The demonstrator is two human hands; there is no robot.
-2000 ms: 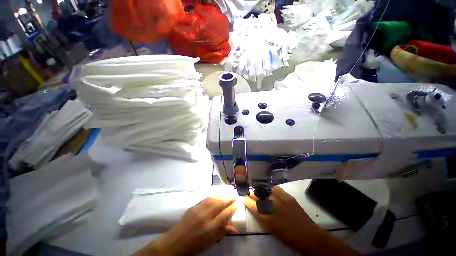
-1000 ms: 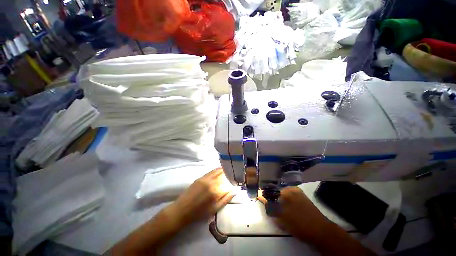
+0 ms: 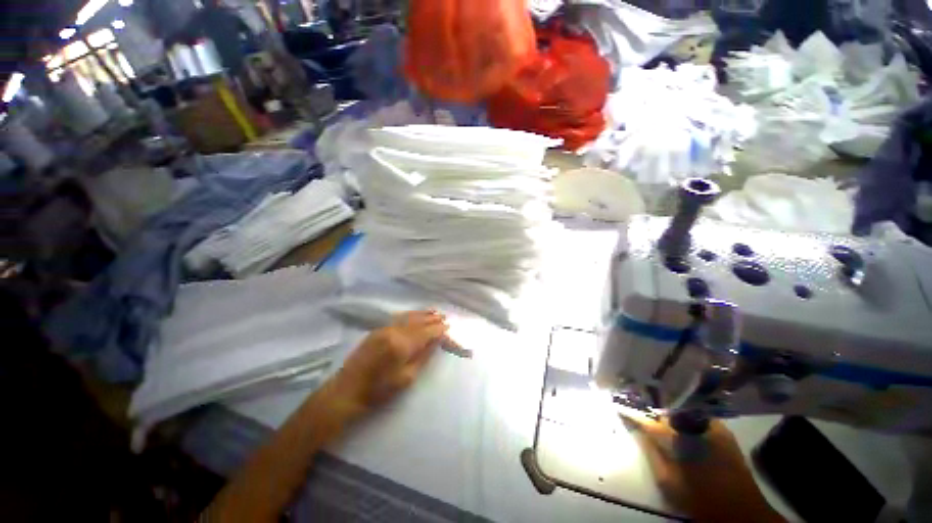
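Note:
The white sewing machine (image 3: 777, 317) with a blue stripe stands at the right. My left hand (image 3: 393, 358) lies on the table left of the machine, below the tall stack of white pieces (image 3: 455, 220). A white piece (image 3: 373, 310) shows partly beside its fingers; whether the hand grips it is unclear. My right hand (image 3: 695, 460) is under the machine head by the presser foot, partly hidden by the head; whether it holds anything cannot be seen. The bare needle plate (image 3: 583, 449) is brightly lit.
A flatter bundle of white pieces (image 3: 245, 332) lies at the left, with another small bundle (image 3: 276, 227) and blue-grey cloth (image 3: 153, 276) behind. A black phone (image 3: 818, 470) lies right of my right hand. Orange-red bags (image 3: 557, 87) and a heap of white pieces (image 3: 674, 123) are behind.
The view has turned left. My left hand has moved from the needle area to the table by the stack, and the white piece has shifted away from the machine. My right hand stays under the head.

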